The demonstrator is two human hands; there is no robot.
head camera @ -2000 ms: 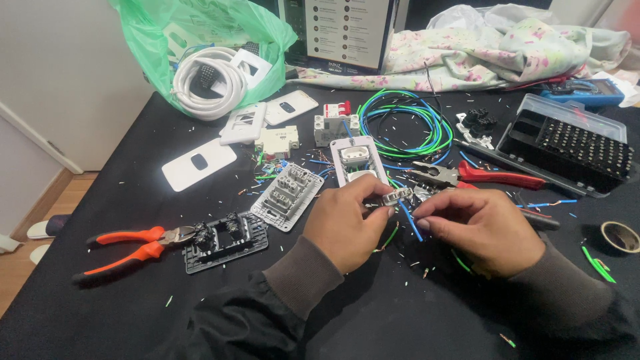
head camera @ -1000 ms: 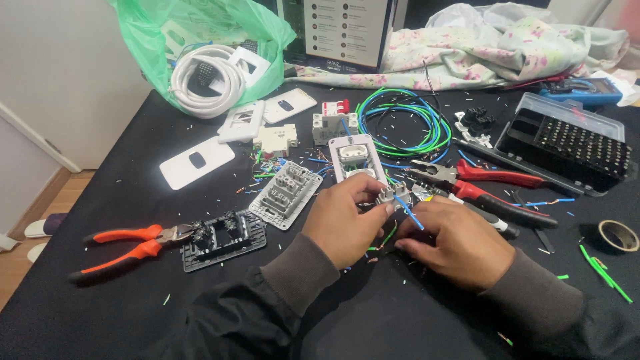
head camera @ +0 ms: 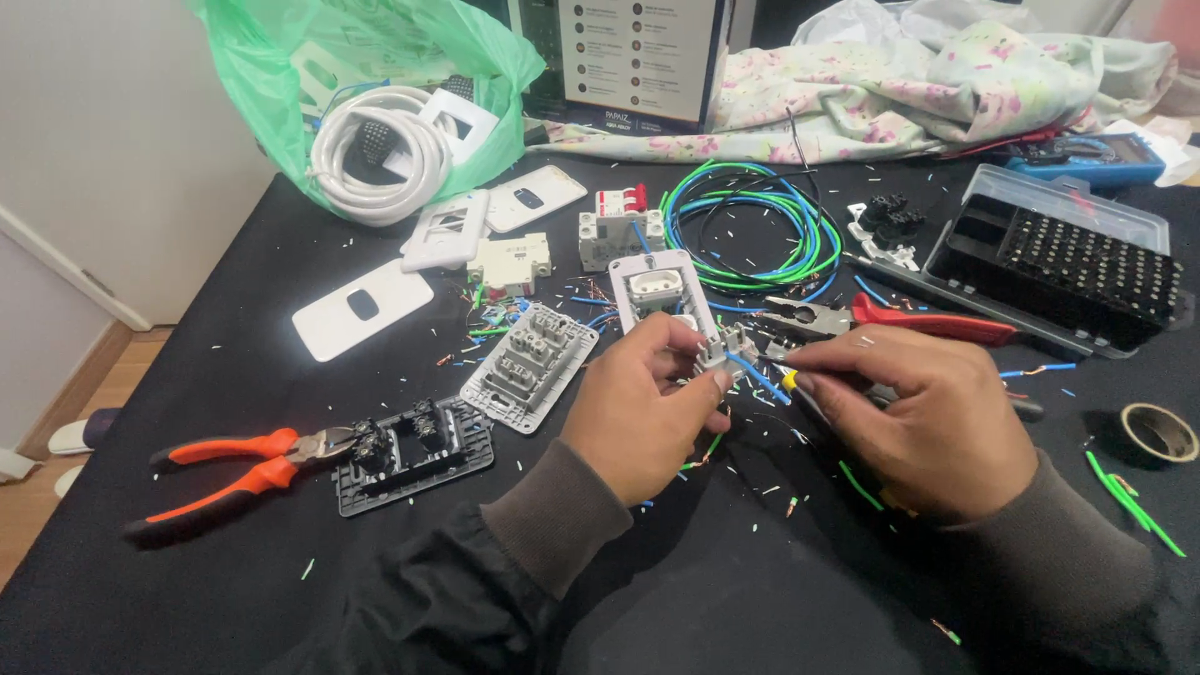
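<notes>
My left hand [head camera: 652,403] pinches a small grey electrical module [head camera: 720,352] with a short blue wire [head camera: 757,379] sticking out of it. My right hand [head camera: 909,412] grips a thin tool with a yellow part [head camera: 789,381], probably a screwdriver, its dark shaft pointing at the module. Just behind the left hand lies a white socket frame [head camera: 614,272] with a socket insert [head camera: 654,286]. A grey switch frame [head camera: 530,367] rests left of that hand. Farther left, orange-handled pliers [head camera: 225,473] touch a black module frame [head camera: 414,455].
Red-handled pliers [head camera: 937,323] lie behind the right hand, near an open plastic case [head camera: 1050,272]. Coiled wires [head camera: 830,248], circuit breakers [head camera: 619,230] and white cover plates [head camera: 363,307] sit behind. A green bag [head camera: 253,122] stands back left, a tape roll [head camera: 1160,433] at right. Wire scraps litter the black cloth.
One second ago my right hand was lower, beside the module, over a tool lying on the cloth. Now it is raised at the module's right with a thin tool in its fingers.
</notes>
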